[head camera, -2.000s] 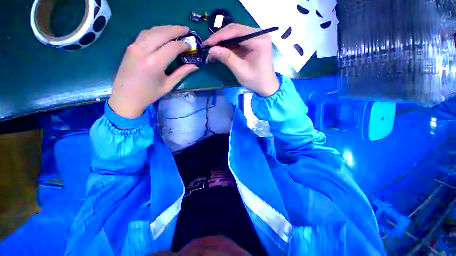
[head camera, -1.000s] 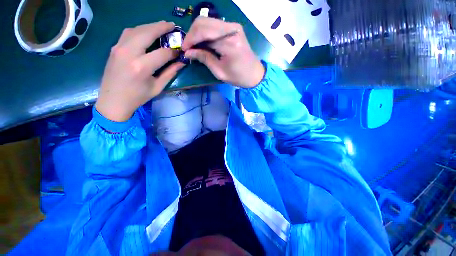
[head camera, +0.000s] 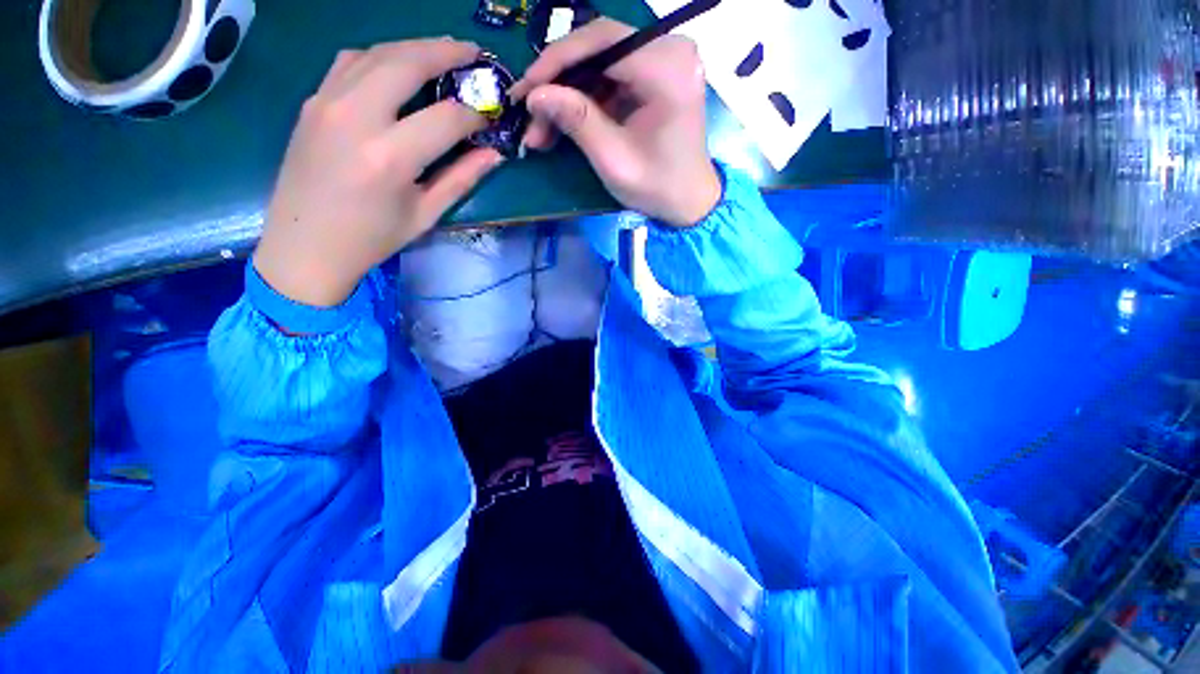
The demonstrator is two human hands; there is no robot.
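Observation:
My left hand [head camera: 375, 165] holds a round dark unit [head camera: 480, 95] with a shiny rim by its edges, above the green bench near its front edge. A white square and a yellow patch show inside the unit. My right hand [head camera: 632, 119] holds black stick-like tweezers [head camera: 632, 46], slanting up to the right. Its fingertips are at the unit's right edge and the tweezers' tip is hidden there. A dark disc with a white patch [head camera: 561, 24] lies on the bench just beyond, with a small gold and dark part [head camera: 501, 12] left of it.
A roll of white tape with dark round stickers [head camera: 198, 82] lies at the far left of the bench [head camera: 145, 184]. White sheets with black crescents [head camera: 796, 66] lie right. A stack of clear trays [head camera: 1040, 119] stands at the right edge. A blue stool [head camera: 987, 300] is beyond the bench.
The tweezers, flatter and mostly covered by my right hand a second ago, now point up to the right. The fingertips stay at the unit, still in my left hand. The whole view has shifted slightly.

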